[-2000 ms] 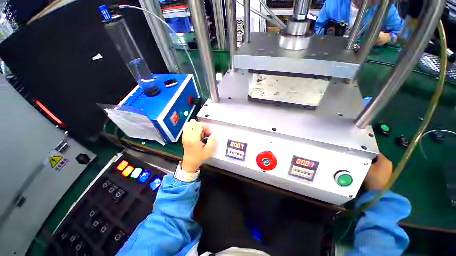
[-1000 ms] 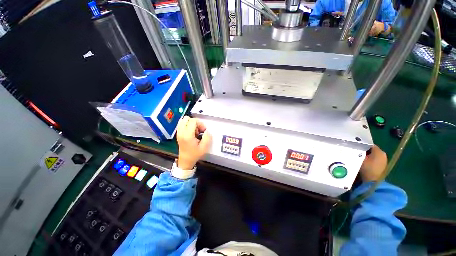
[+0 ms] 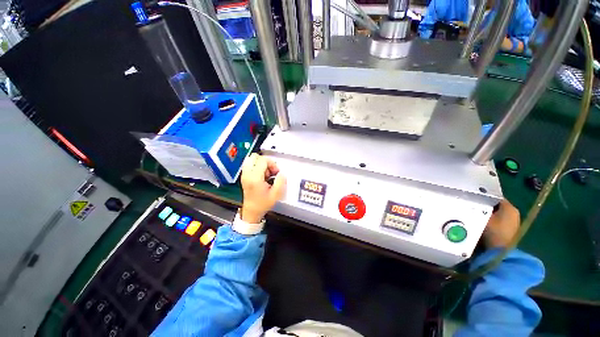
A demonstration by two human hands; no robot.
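The silver pneumatic press [image 3: 395, 158] stands in front of me with its platen [image 3: 395, 69] lowered. The pale scuffed block [image 3: 381, 112] is below it, and nothing under the block can be seen. My left hand [image 3: 258, 189] is curled against the front left corner of the press, thumb bent over the panel. It hides any button there. My right hand [image 3: 503, 226] is against the right side of the press, its fingers mostly hidden behind the casing. The right green button [image 3: 455, 231] is uncovered. Two red-digit displays [image 3: 312, 193] flank the red emergency stop [image 3: 352, 207].
A black foam tray [image 3: 108, 276] with several dark units and coloured lit screens [image 3: 193, 228] is at lower left. A blue box [image 3: 227, 128] with a clear cylinder [image 3: 172, 69] stands left of the press. A yellowish hose [image 3: 574, 141] hangs at right. Another person's blue sleeves [image 3: 520, 26] show behind.
The view has shifted slightly. The lit screens on the tray have changed colours and the left display's digits have changed. Both hands remain in the same places on the press; the platen has not visibly moved.
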